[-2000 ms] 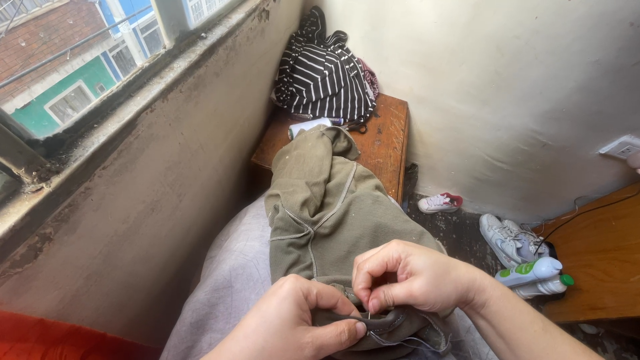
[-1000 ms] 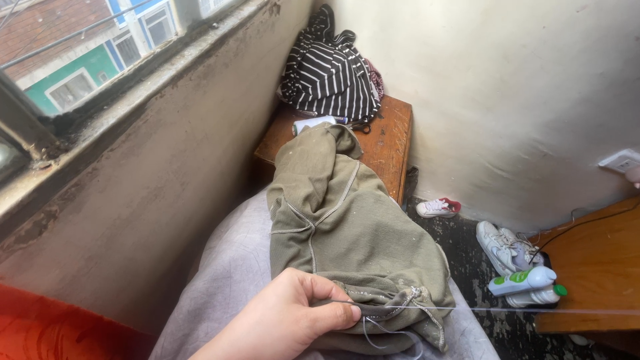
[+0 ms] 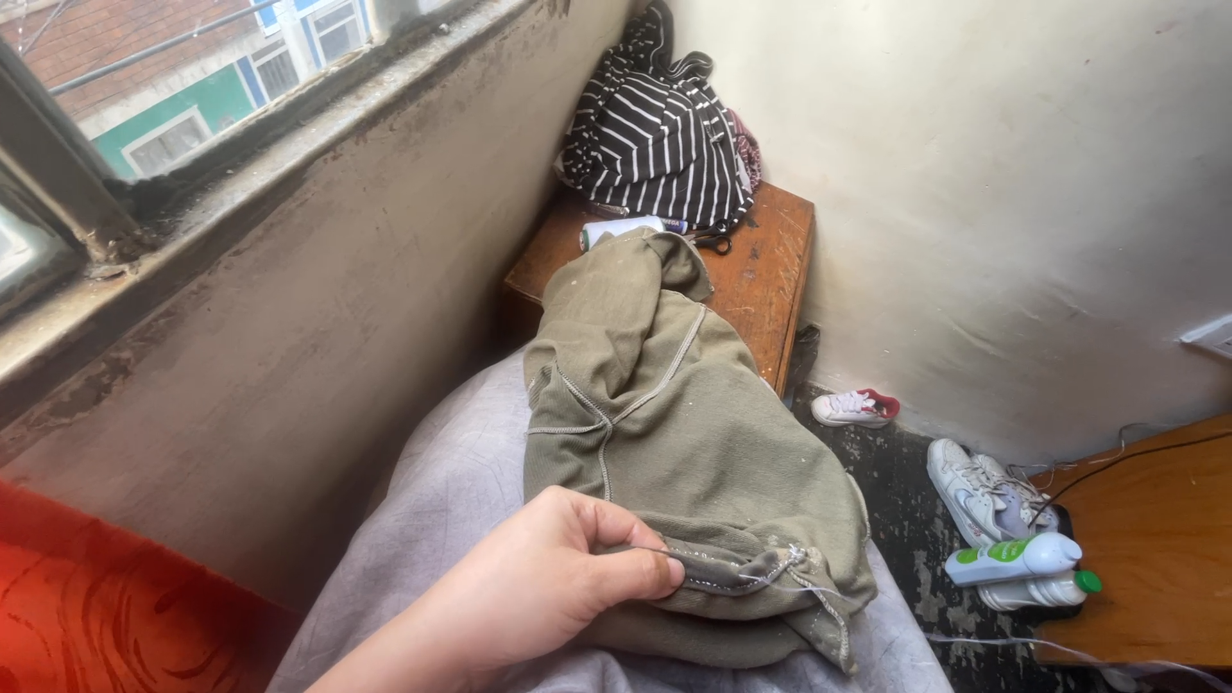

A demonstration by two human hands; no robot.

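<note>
My left hand [image 3: 568,577] pinches the hem edge of an olive-green knit garment [image 3: 712,433] between thumb and forefinger. The garment lies seams outward over a pale grey cloth [image 3: 452,462]. White stitches [image 3: 717,582] run along the folded edge just right of my thumb, up to a bunched seam corner. A thin pale thread [image 3: 1020,640] trails off at the lower right. My right hand is out of view. No needle can be made out.
A wooden table [image 3: 770,279] bears a striped black-and-white cloth [image 3: 664,144], a white spool-like item [image 3: 616,231] and black-handled scissors [image 3: 714,243]. Shoes [image 3: 972,491] and a small shoe [image 3: 855,408] are on the floor, near bottles [image 3: 1015,560] beside a wooden surface [image 3: 1155,539]. Red fabric [image 3: 115,587] is lower left.
Two seconds ago both hands worked at the hem; my right hand has since left the view. The thread stretched taut rightward one second ago now hangs slack. My left hand still pinches the hem.
</note>
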